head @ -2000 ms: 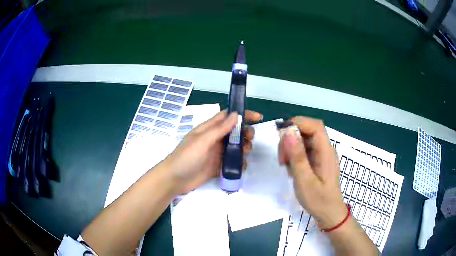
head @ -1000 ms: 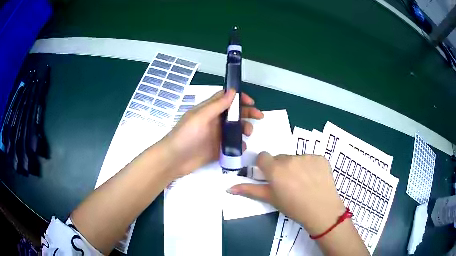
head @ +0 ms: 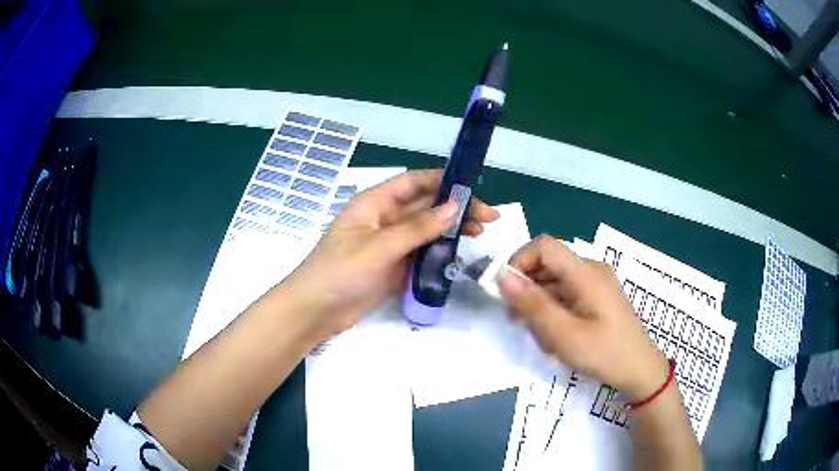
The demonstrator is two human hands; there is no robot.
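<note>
A lavender-and-black pen-shaped device stands tip up, leaning right, in my left hand. A grey label shows on its side by my left thumb. My right hand pinches a small white wad with a dark end, close to the device's lower body. Whether the dark end touches the casing I cannot tell. The fingers of my right hand are partly blurred.
A grey label strip and white sheets lie under my left arm. Black-outlined label sheets lie at right, with a dense sticker sheet, a folded wipe and a whitish bottle beyond. Dark devices lie at far left.
The device has gone from upright to leaning right. My right hand has moved from below the device's base, up and right, to beside its lower body, still pinching the white wad.
</note>
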